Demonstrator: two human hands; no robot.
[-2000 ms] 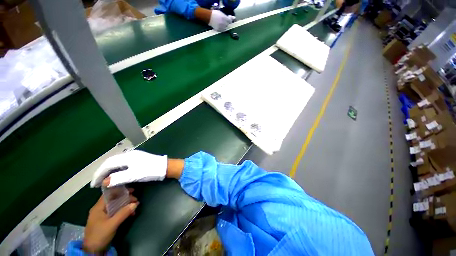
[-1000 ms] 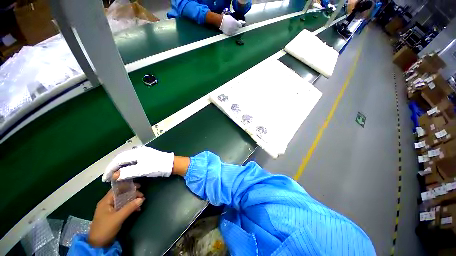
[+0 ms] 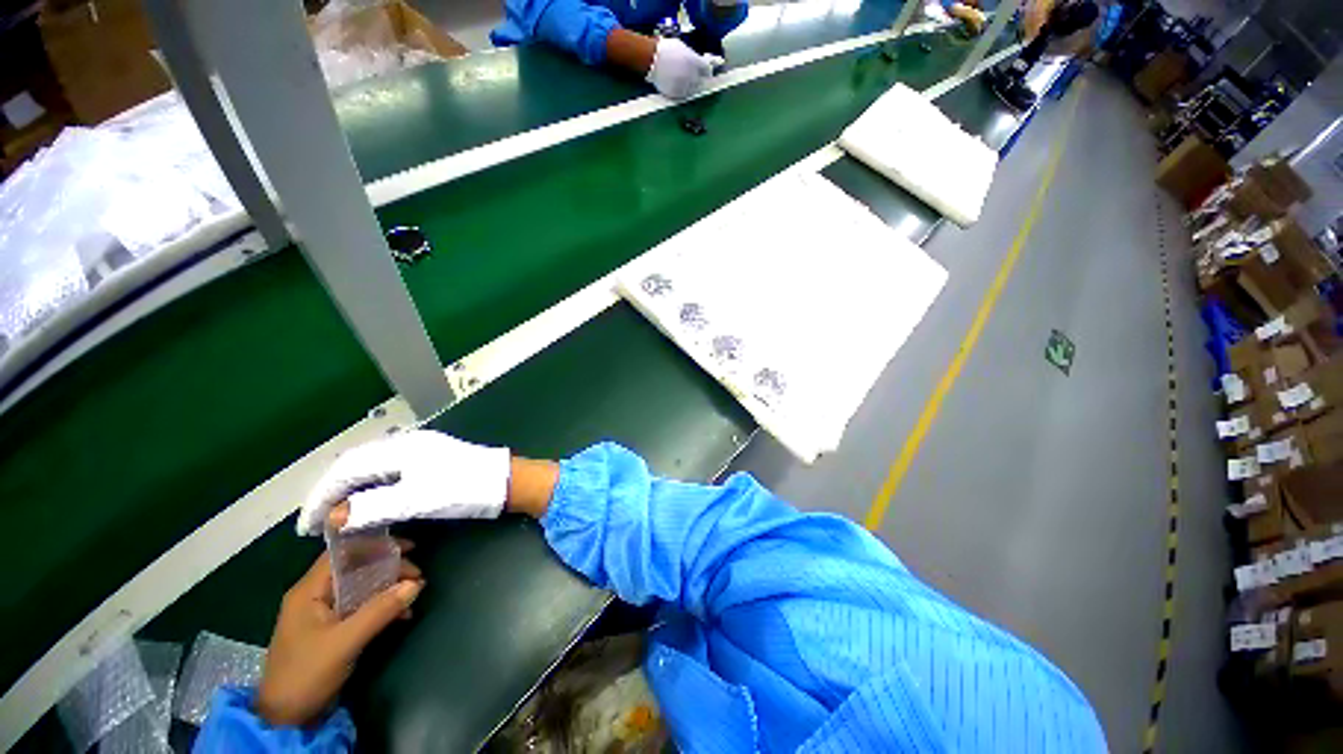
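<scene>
My left hand point(image 3: 321, 633) is bare and grips a bubble bag point(image 3: 362, 569) at the lower left, above the dark green bench top. My right hand point(image 3: 416, 479), in a white glove, is at the bag's upper end, its fingers curled over it. Whether a part is inside the bag cannot be told. A white packing tray point(image 3: 803, 302) lies beyond my right forearm, with several grey wrapped parts along its near left edge. Flat bubble bags point(image 3: 115, 695) lie at the lower left, beside my left sleeve.
A grey upright point(image 3: 317, 192) slants across the left. The green conveyor belt point(image 3: 560, 214) carries a black round part point(image 3: 408, 243). A second white tray point(image 3: 925, 152) lies farther along. Across the belt, a person's gloved hand point(image 3: 682, 68) shows. Cartons point(image 3: 1281, 427) stand at right.
The black round part on the belt has moved left toward the upright. The view has shifted slightly since the earliest frame. Both hands hold the bag in nearly the same pose.
</scene>
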